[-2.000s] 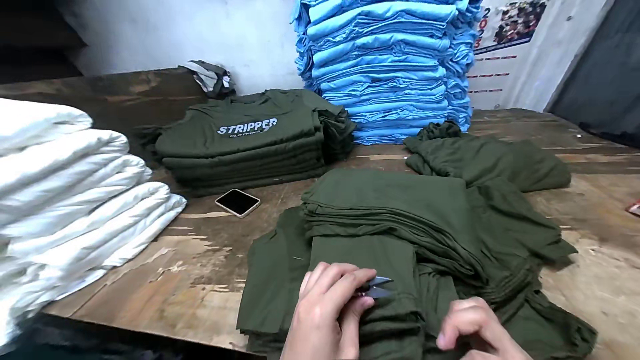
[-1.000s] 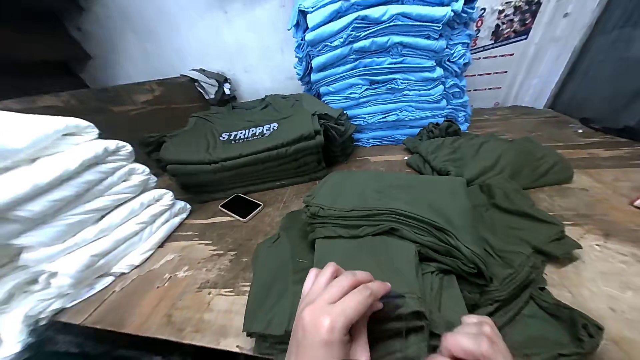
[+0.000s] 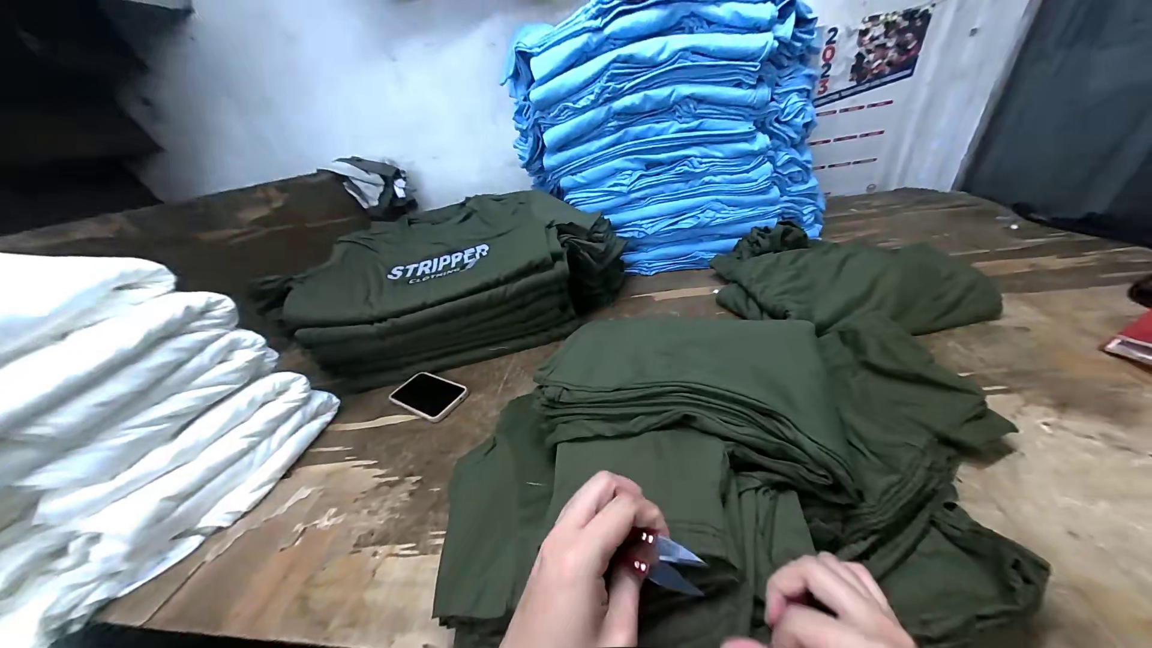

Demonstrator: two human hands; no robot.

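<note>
My left hand (image 3: pixel 594 562) is closed around thread snips (image 3: pixel 661 565) with red on the body and two pointed metal blades, which point right and stand apart. Beneath them lies a pile of dark green garments (image 3: pixel 639 477), with a folded stack (image 3: pixel 693 360) lying across its upper part. My right hand (image 3: pixel 832 598), its fingers curled, is at the near edge of the pile, to the right of the blades. Whether it pinches cloth or thread cannot be seen.
White folded cloth (image 3: pixel 135 414) is stacked at left. A phone (image 3: pixel 429 397) lies beside folded green shirts (image 3: pixel 432 297) with a printed front. Behind stand tall blue folded garments (image 3: pixel 666 135); another green bundle (image 3: pixel 873 283) lies back right. A red object (image 3: pixel 1132 340) is at the right edge.
The snips' blades, visible two seconds ago and mostly hidden one second ago, show clearly again. Both hands have shifted slightly over the green pile. The red object has come back into view at right.
</note>
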